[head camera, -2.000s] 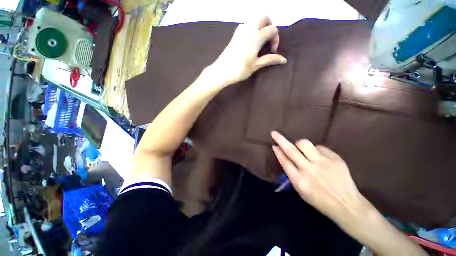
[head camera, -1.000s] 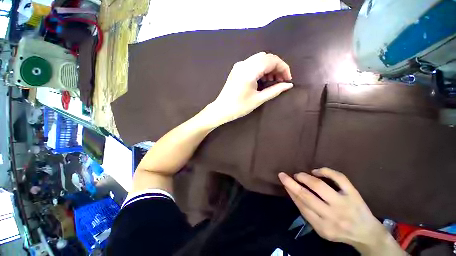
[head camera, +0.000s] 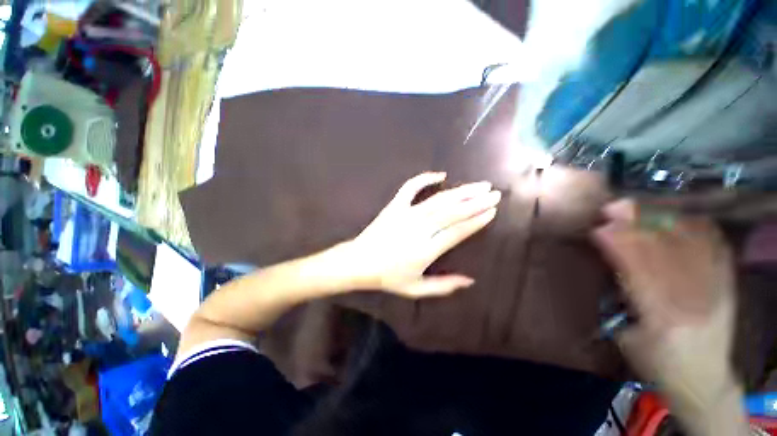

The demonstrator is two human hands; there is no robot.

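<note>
The dark brown garment panel (head camera: 315, 162) lies flat across the white table, with straight layer edges running down its middle. My left hand (head camera: 434, 234) rests on it with fingers spread, pointing at the needle area (head camera: 537, 162), and holds nothing. My right hand (head camera: 673, 264) is blurred, at the right on the cloth just below the machine head (head camera: 664, 94). A small metallic thing (head camera: 612, 322) shows at its palm side; what the fingers hold cannot be told. Bright light hides the needle itself.
A beige device with a green centre (head camera: 47, 130) stands at the left beside a worn wooden edge (head camera: 175, 111). Blue baskets (head camera: 132, 387) are at the lower left. A red container (head camera: 652, 415) is at the lower right. White thread strands (head camera: 486, 111) hang by the head.
The panel has shifted slightly left relative to the view. My left hand has flattened and opened on it. My right hand has moved right and up toward the machine. The machine head appears larger.
</note>
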